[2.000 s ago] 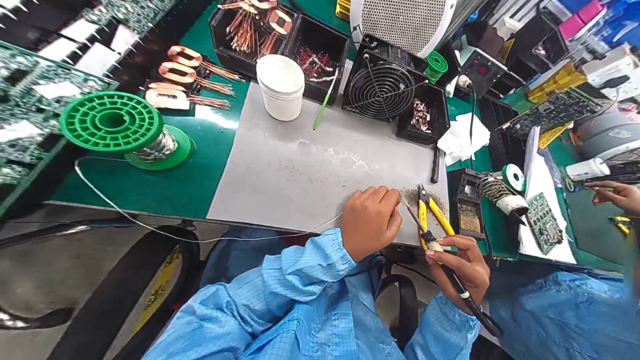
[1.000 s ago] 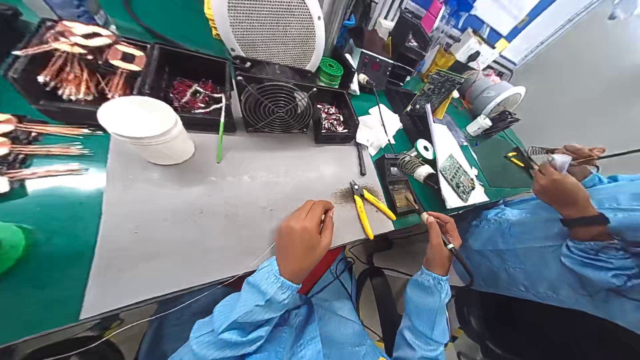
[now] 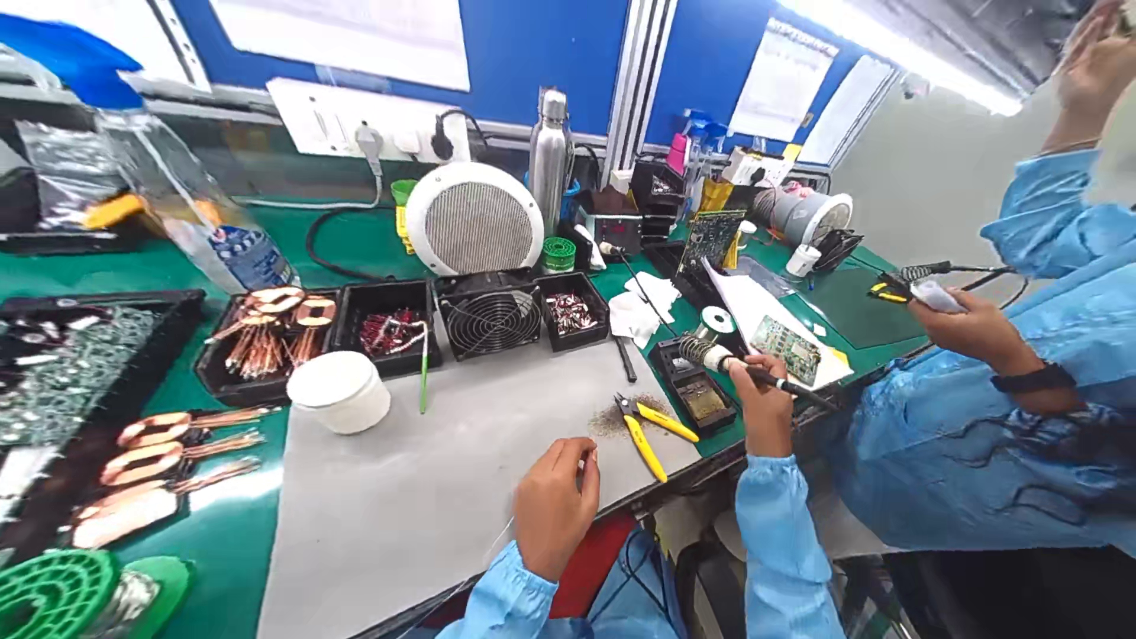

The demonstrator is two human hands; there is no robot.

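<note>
My left hand (image 3: 557, 499) is closed over the grey mat's front edge, with thin solder wire (image 3: 501, 540) running from it toward the lower left; the fingertips hide their grip. My right hand (image 3: 765, 399) holds a soldering iron (image 3: 781, 383) by its handle, its front end at the coiled holder (image 3: 697, 351) of the soldering stand (image 3: 692, 390). Yellow-handled nippers (image 3: 645, 430) lie spread on the grey mat (image 3: 390, 515) between my hands, beside small brown debris. A white tub (image 3: 339, 392) and a green-handled tool (image 3: 424, 368) are farther left.
Black bins hold copper coils (image 3: 271, 333), red parts (image 3: 390, 333) and small components (image 3: 571, 312). A fan (image 3: 491, 319) stands between bins. Green wire spools (image 3: 58, 595) are at the lower left. A circuit board (image 3: 785, 348) lies right of the stand. A co-worker's hand (image 3: 981, 333) is at the right.
My right hand has moved the soldering iron from near my left hand to the coiled holder. The nippers, beside my right hand two seconds ago, now lie apart from it. The view has turned up and right.
</note>
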